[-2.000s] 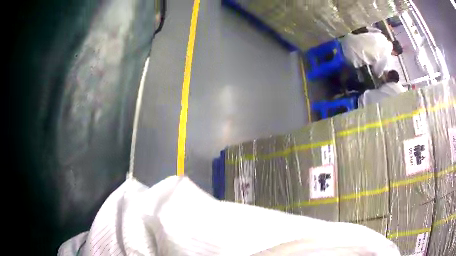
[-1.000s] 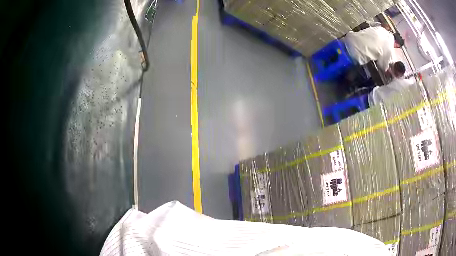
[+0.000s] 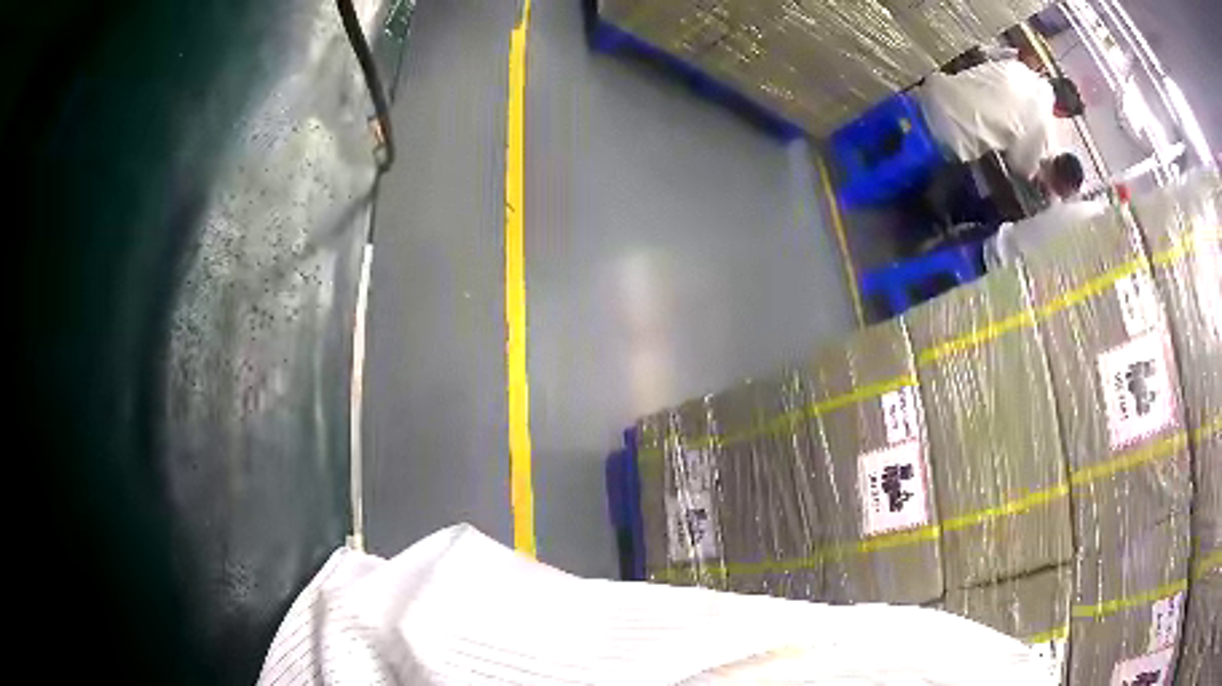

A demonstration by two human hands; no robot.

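Note:
Neither of my hands is in the picture. A white striped smock sleeve (image 3: pixel 536 623) fills the bottom edge; the hand beyond it does not show. The shiny dark green mat-covered bench (image 3: pixel 255 349) lies along the left side, with small dark specks scattered on it. A black cord (image 3: pixel 363 67) hangs over its far edge at the top. No housing, screwdriver or plate can be made out.
Grey floor (image 3: pixel 603 241) with a yellow line (image 3: pixel 517 295) runs beside the bench. Wrapped cartons (image 3: pixel 858 469) stand at the lower right, more at the top. Two people in white (image 3: pixel 992 114) are near blue stools (image 3: pixel 887 148) at the upper right.
The view has shifted slightly since two seconds ago and is sharper. The cord and bench specks show more clearly, and the sleeve sits lower in the picture.

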